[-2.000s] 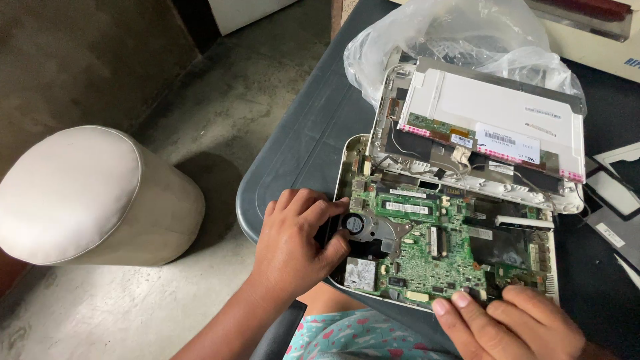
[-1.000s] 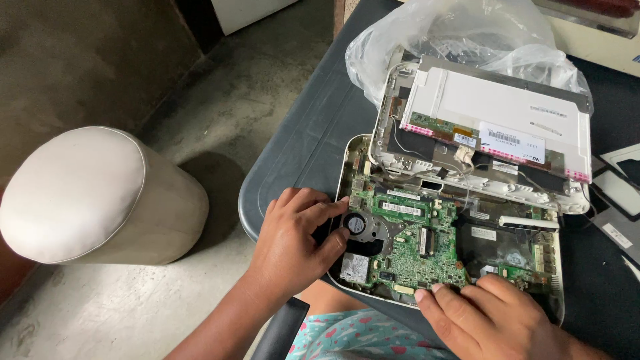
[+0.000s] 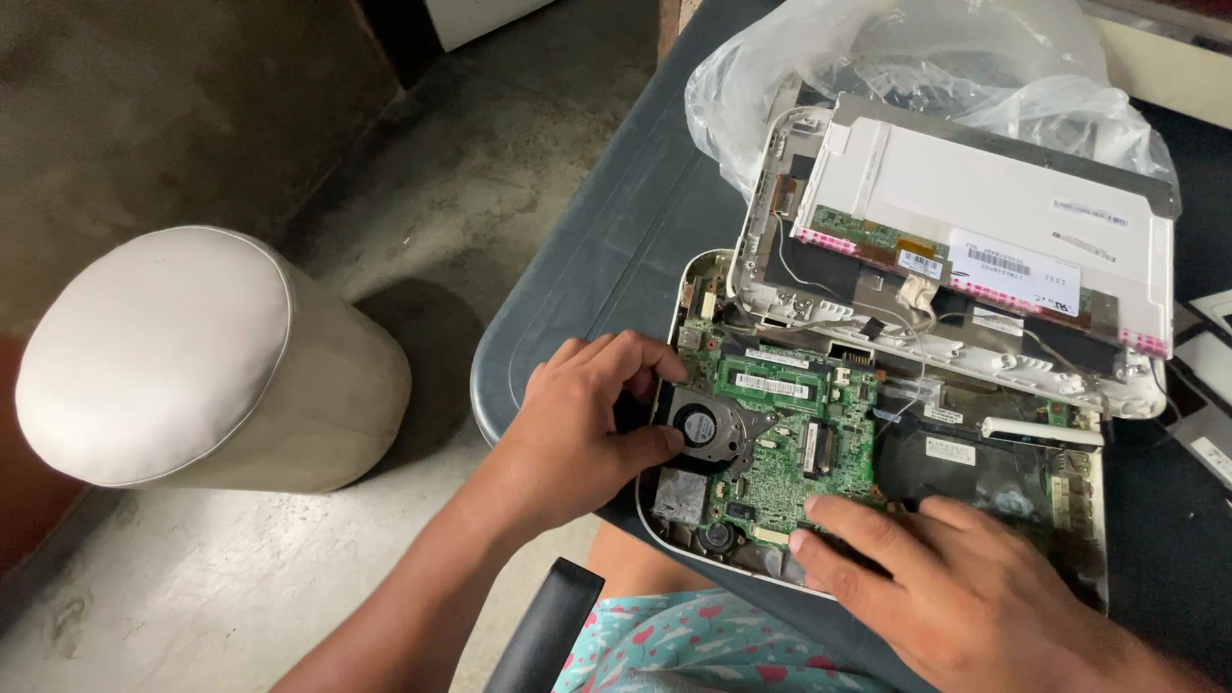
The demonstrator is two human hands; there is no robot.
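An opened laptop base (image 3: 1092,520) lies on the table, its green motherboard (image 3: 770,481) and round cooling fan (image 3: 703,428) exposed. My left hand (image 3: 587,423) rests at the base's left edge, thumb by the fan and fingers at the rim. Over the lower edge of the board lies my right hand (image 3: 948,577), its fingertips touching the board near a cream connector (image 3: 772,535); part of the base is hidden under it. Behind them the laptop lid, with its LCD panel (image 3: 972,202) back side up, leans over the rear of the base, joined by thin cables (image 3: 919,294).
A clear plastic bag (image 3: 731,115) lies behind the lid. Dark and white flat parts (image 3: 1203,385) sit at the right edge. The dark table's edge (image 3: 500,337) runs along the left, and beyond it a round pale stool (image 3: 164,356) stands on the floor. A black armrest (image 3: 549,626) is below.
My right hand has moved left along the front edge of the base, its fingers now further onto the board. My left hand stays near the fan.
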